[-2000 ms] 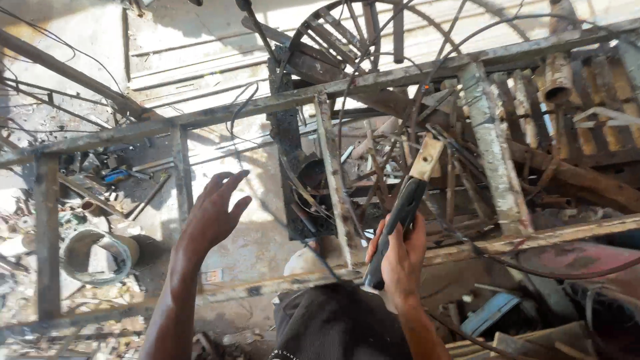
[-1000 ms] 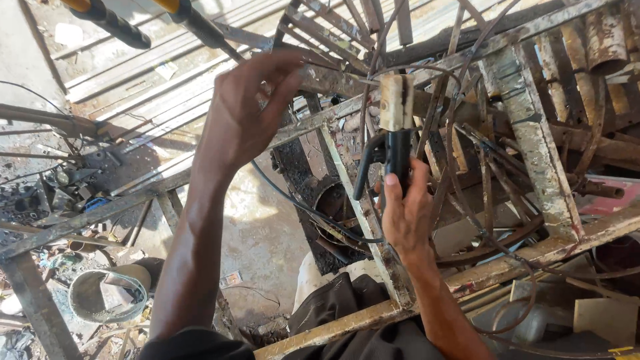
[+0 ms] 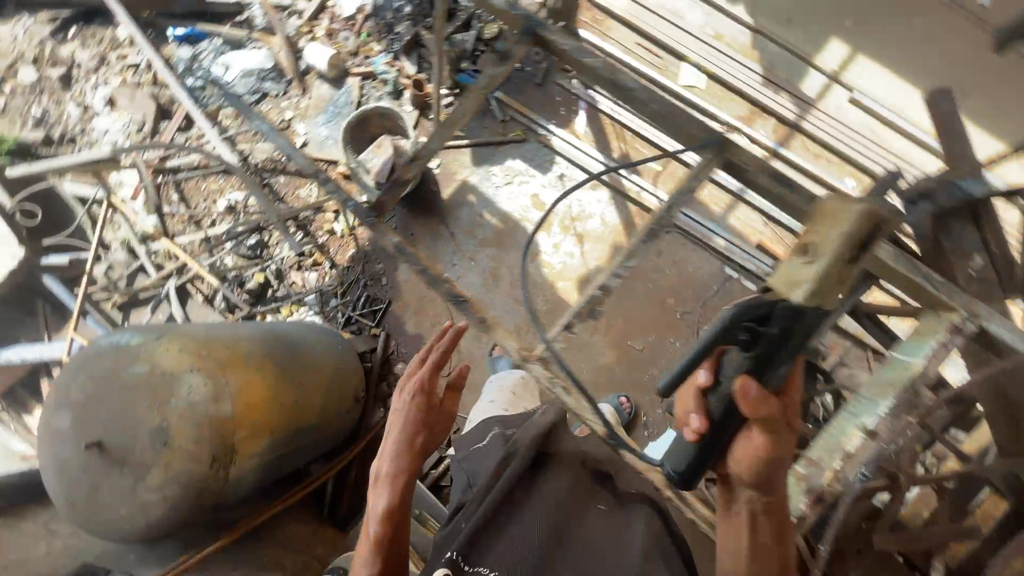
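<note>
My right hand is closed around the black handle of a welding electrode holder, whose worn, light-coloured jaw end tilts up and to the right. A black cable leaves the bottom of the handle and loops over the metal frame. My left hand holds nothing; its fingers point up, near a rusty bar of the welded metal frame. The frame crosses in front of my body, with a crossbar running up to its far rail. Whether a rod sits in the holder's jaws is too blurred to tell.
A large rusty metal tank lies at the lower left. Beyond it are rubble, scrap and a bucket with debris in it. Long metal bars lie on the ground at the top right. Tangled scrap metal fills the lower right.
The view has swung to the left, bringing in the tank. My left hand, raised near the electrode holder a second ago, is now lower and farther from it. The holder stays in my right hand.
</note>
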